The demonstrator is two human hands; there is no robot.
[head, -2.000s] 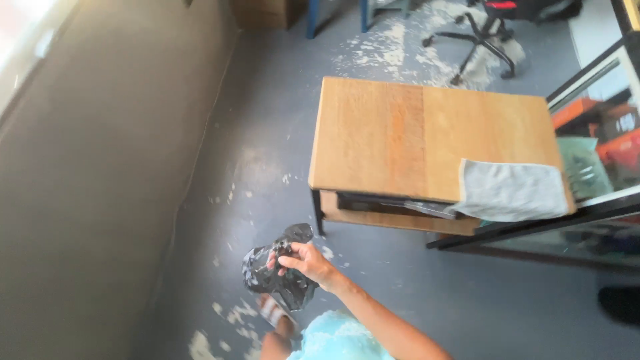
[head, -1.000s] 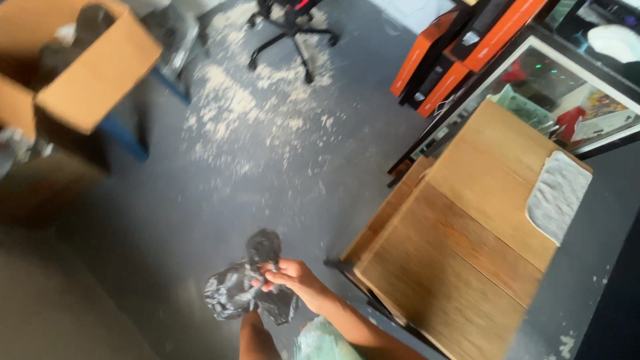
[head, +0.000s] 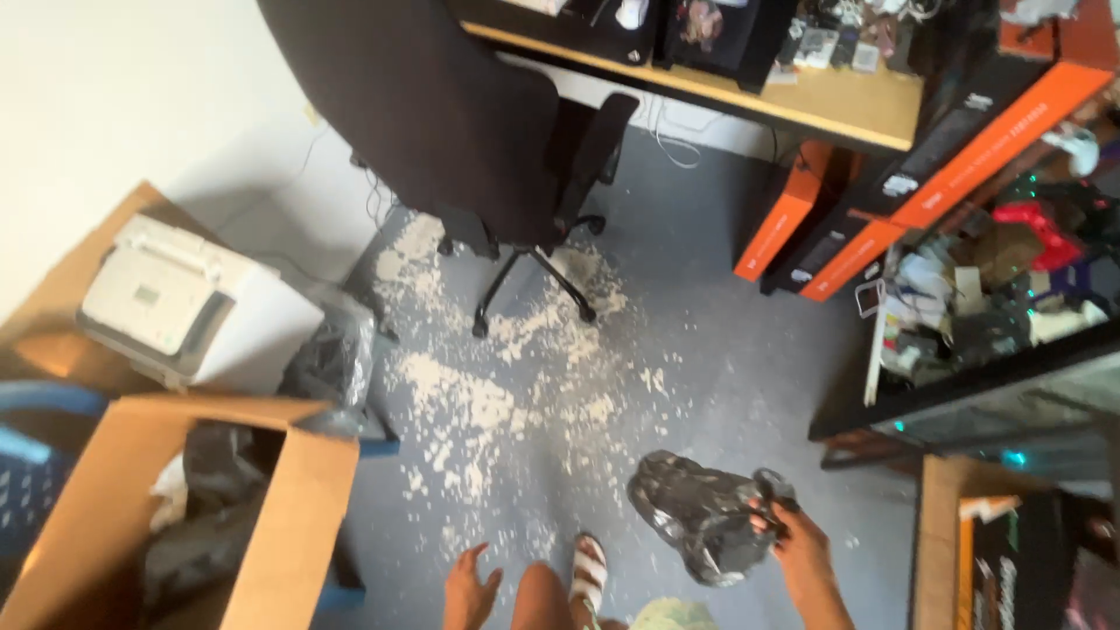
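Observation:
My right hand (head: 792,534), at the lower right, grips the bunched top of a black plastic bag (head: 709,516), which hangs to its left above the grey floor. The bag looks filled; its contents are hidden. Low in the view, my left hand (head: 471,588) holds nothing, its fingers apart, beside my knee. A white-strapped sandal (head: 589,567) shows on my foot between the hands.
An open cardboard box (head: 302,516) stands lower left, below a white printer (head: 157,293). A black office chair (head: 429,114) is ahead, by a desk (head: 700,86). Orange-and-black boxes (head: 971,162) and a glass cabinet (head: 989,385) line the right. Pale flaked patches (head: 472,394) mark the floor.
The view has swung toward the chair and desk. My left hand, near the bag a second ago, is now apart from it. The bag remains in my right hand.

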